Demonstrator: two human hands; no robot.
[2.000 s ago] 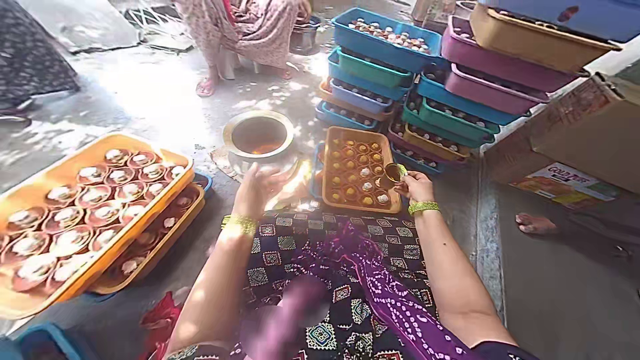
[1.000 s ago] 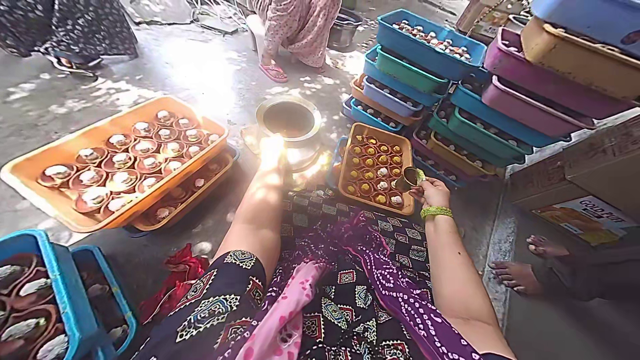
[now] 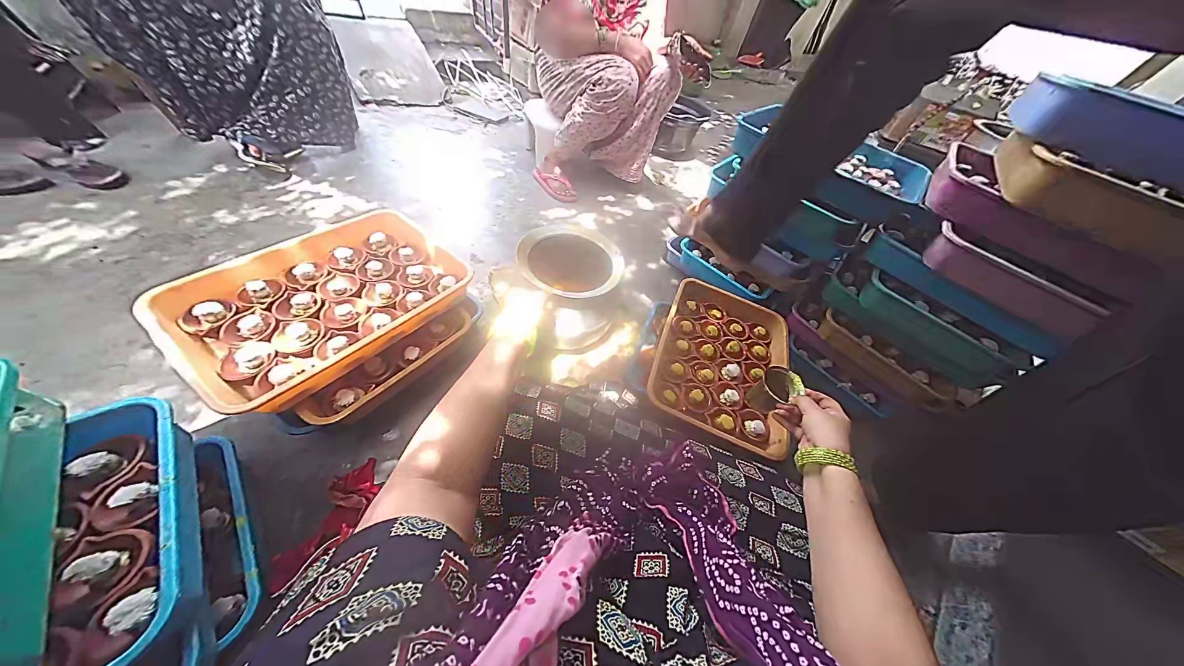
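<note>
Between the thumb and fingers of my right hand (image 3: 819,419) is a small metal cup (image 3: 771,387), held over the lower right part of an orange tray (image 3: 658,388). That tray holds rows of small clay cups, most with yellow contents and a few with white lumps on top. My left hand (image 3: 520,319), washed out by glare, is at the left side of a round metal pot (image 3: 570,263) with dark liquid inside; whether it touches the pot I cannot tell. Left of it, a larger orange tray (image 3: 222,393) of clay cups with white tops rests on another tray.
Stacked blue, green and purple trays (image 3: 1008,277) stand at the right. Blue trays (image 3: 166,462) of clay cups are at the lower left. A person in dark trousers (image 3: 999,435) is close on my right; another person (image 3: 610,102) sits beyond the pot.
A person's dark-clothed leg now crosses the right side, in front of the stacked trays. My right hand still holds the metal cup at the orange tray; my left hand stays by the pot.
</note>
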